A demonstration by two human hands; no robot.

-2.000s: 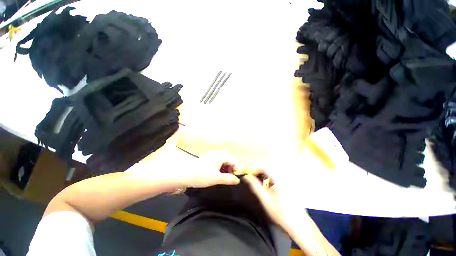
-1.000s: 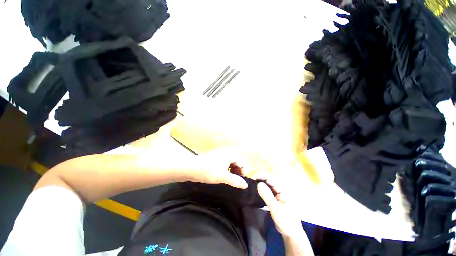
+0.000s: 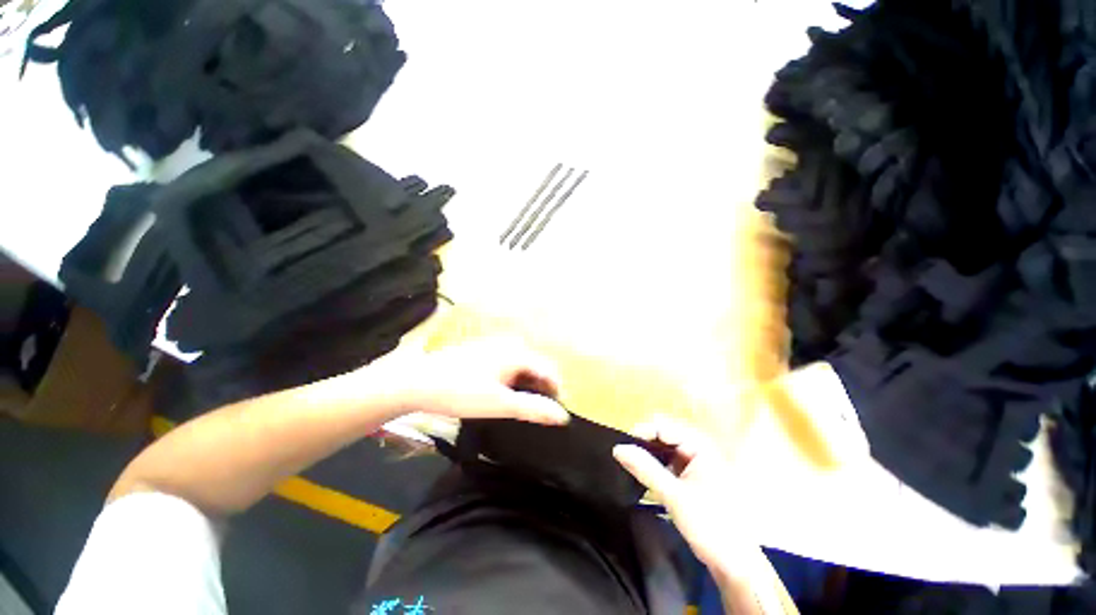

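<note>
My left hand (image 3: 493, 390) and my right hand (image 3: 679, 481) hold a black fabric panel (image 3: 559, 454) at the table's front edge, over my dark apron. Each hand pinches its upper edge, thumbs on the near side, with a straight stretch of edge between them. The fingers behind the cloth are mostly hidden. Three narrow dark strips (image 3: 543, 207) lie side by side on the table ahead. A layered stack of black frame panels (image 3: 270, 228) lies at the left, a square opening on top.
A rounded black bundle (image 3: 240, 66) lies behind the stack. A large jagged heap of black panels (image 3: 937, 240) covers the right side. Brown cardboard (image 3: 601, 384) lies under the work. A brown carton (image 3: 90, 378) stands on the floor at the left.
My hands have moved apart, and more of the black panel's edge now shows stretched between them. The view has shifted a little. The strips lie as before.
</note>
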